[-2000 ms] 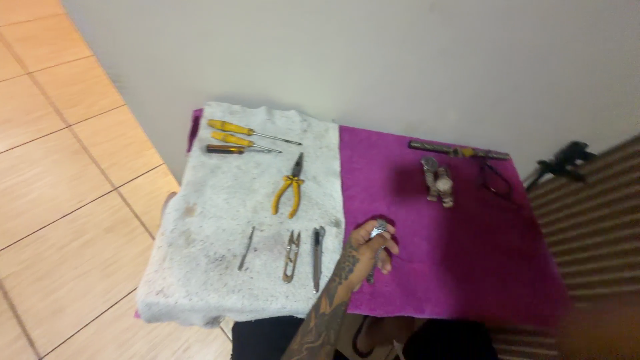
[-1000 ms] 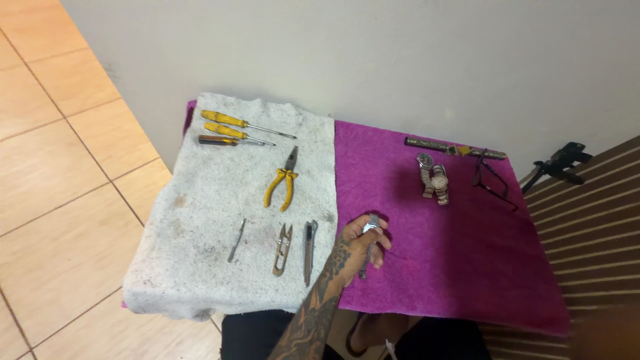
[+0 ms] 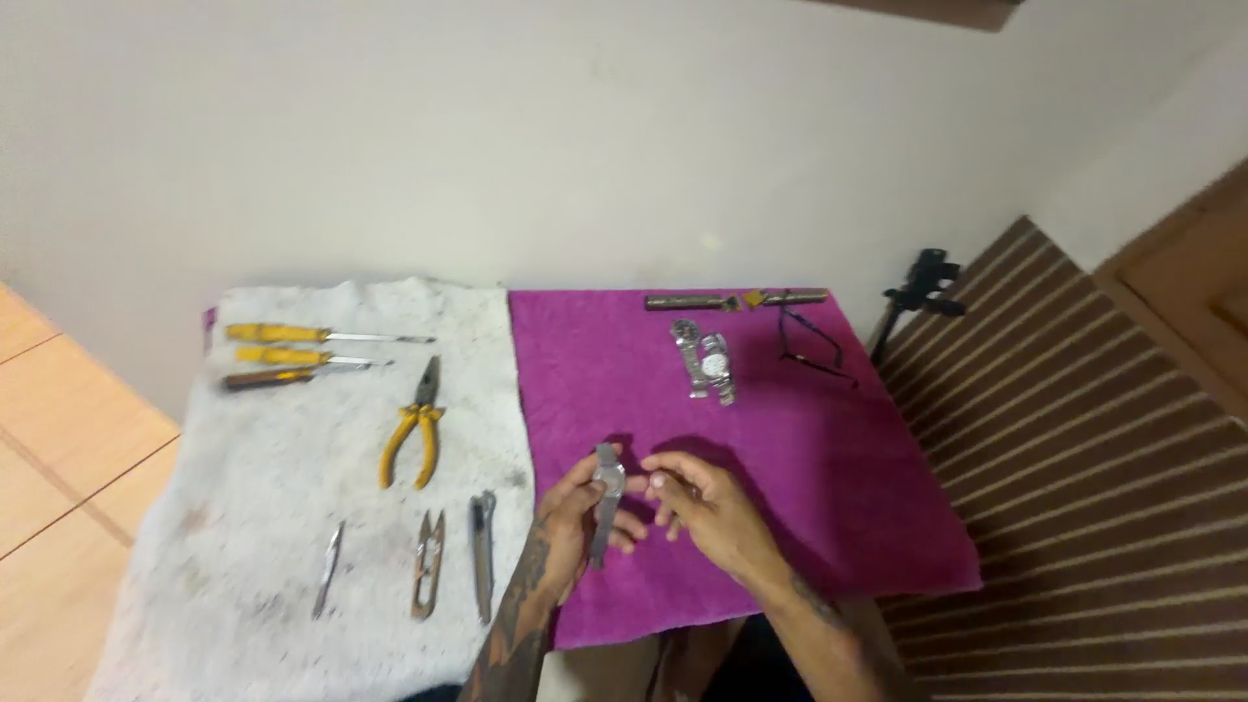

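Observation:
My left hand [image 3: 575, 517] holds a wristwatch with a grey metal band [image 3: 608, 487] above the magenta cloth [image 3: 604, 380], its thumb on the watch. Just right of it, my right hand [image 3: 707, 507] has its fingers bent and partly apart, with no object seen in them. Two metal-band wristwatches lie side by side farther back, one with a dark dial [image 3: 686, 341] and one with a light dial [image 3: 717, 366]. On the white cloth [image 3: 370, 546], yellow-handled pliers [image 3: 414, 439], thread snips [image 3: 427, 565] and a utility knife [image 3: 483, 556] lie left of my hands.
Screwdrivers [image 3: 278, 333] and tweezers [image 3: 330, 570] rest on the white cloth. A dark patterned rod-like object [image 3: 682, 302] and eyeglasses [image 3: 809, 341] are at the back right. A black clamp-like holder [image 3: 926, 283] stands beside the striped brown surface [image 3: 1053, 468], and a wall rises behind.
My right hand has come into view beside the watch. My left hand still holds the watch, which now shows more plainly. The view has shifted, showing more wall.

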